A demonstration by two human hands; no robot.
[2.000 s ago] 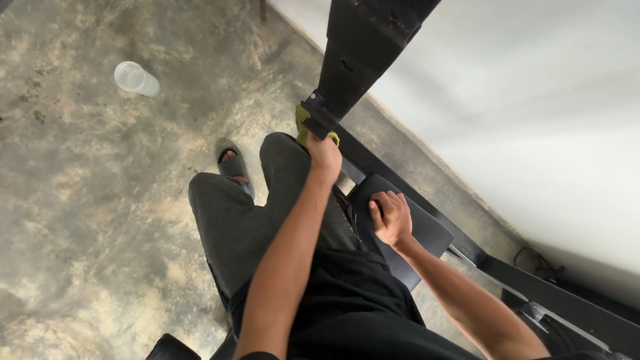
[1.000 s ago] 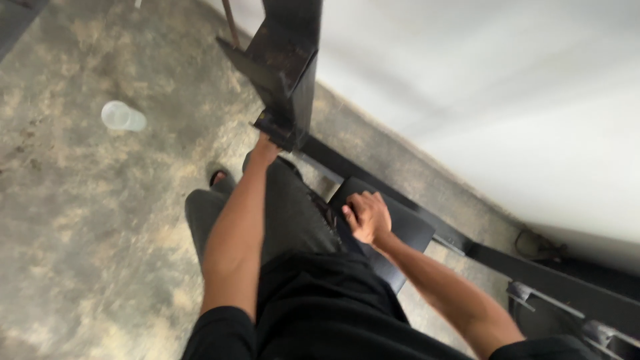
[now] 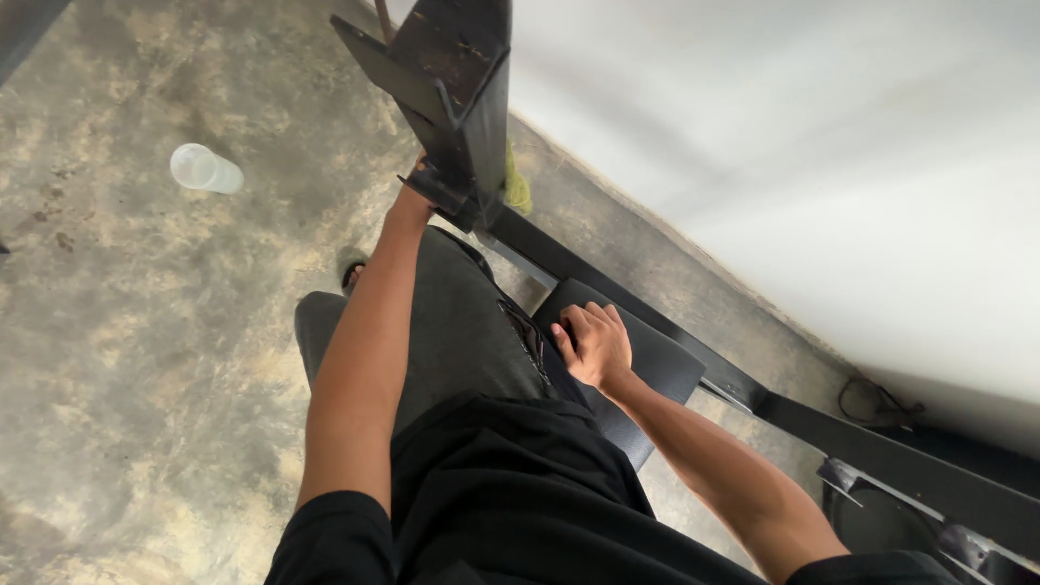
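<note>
My left hand (image 3: 421,191) reaches to the lower part of a black metal post (image 3: 479,122); its fingers are mostly hidden behind a small metal flange there. A yellow-green cloth (image 3: 517,180) shows at the far side of the post; whether my left hand touches it cannot be seen. My right hand (image 3: 597,344) rests with curled fingers on a black padded seat (image 3: 662,357) beside my thigh, and nothing shows in it.
A translucent plastic cup (image 3: 207,169) lies on its side on the concrete floor (image 3: 162,341). A long black metal beam (image 3: 634,305) runs along the white wall (image 3: 780,146) at the right. A dark cable (image 3: 877,402) lies by the wall's foot.
Two seconds ago my left hand was on the near side of the post with the yellow-green cloth; now it is behind the flange and the cloth shows at the far side. My right hand stays on the seat.
</note>
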